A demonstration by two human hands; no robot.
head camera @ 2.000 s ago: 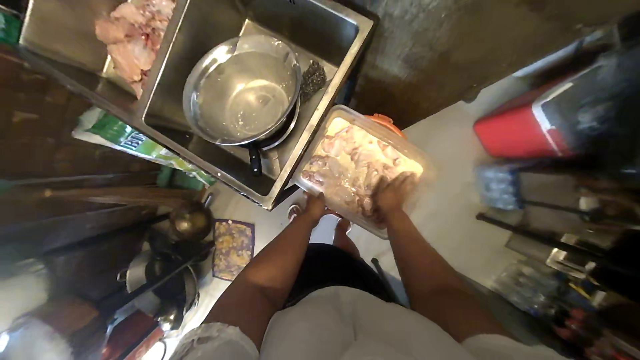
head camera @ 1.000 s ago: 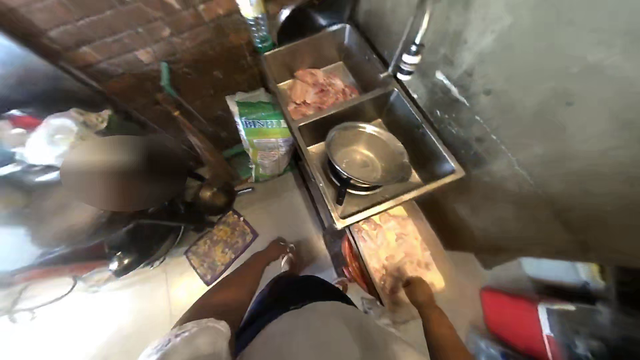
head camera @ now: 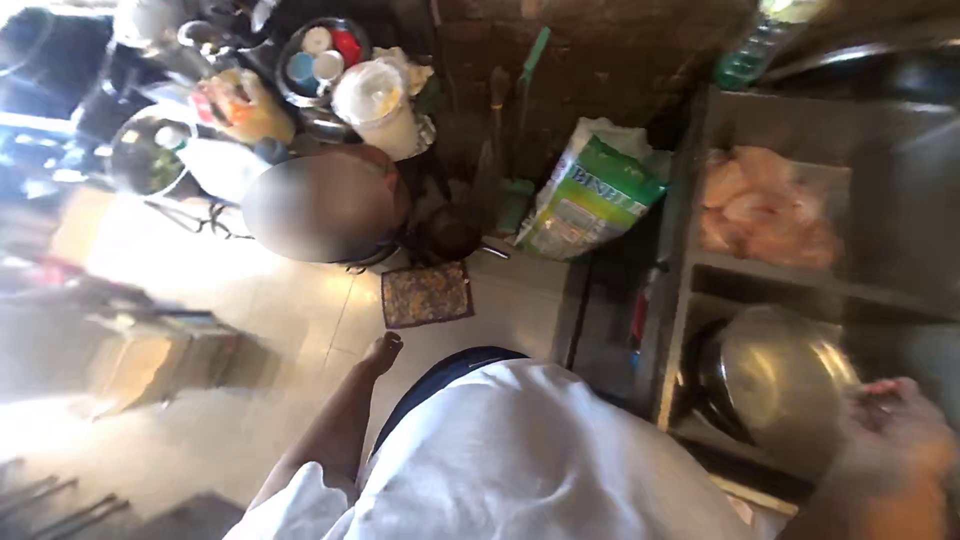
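Note:
My right hand (head camera: 892,420) is blurred at the right side, over the rim of a metal bowl (head camera: 784,375) in the near sink basin; its fingers look curled around something pinkish, perhaps raw meat. Raw meat pieces (head camera: 769,210) lie heaped in the other basin of the steel double sink (head camera: 772,277). Over the tiled floor hangs my left hand (head camera: 384,354), below a patterned mat (head camera: 427,295), with nothing seen in it. Its fingers are too small to read well. A sliver of the meat container (head camera: 739,510) shows under the sink's edge.
A green and white printed bag (head camera: 596,187) leans beside the sink. Left of it stand a dark pan (head camera: 450,229), a white bucket (head camera: 379,105) and a steel bowl with cups (head camera: 322,64). A cardboard box (head camera: 150,360) is at the left. A green bottle (head camera: 742,64) stands behind the sink.
My right hand has left the container of meat and is now at the metal bowl in the sink. My left hand, at the container earlier, is out over the floor. The view has swung left.

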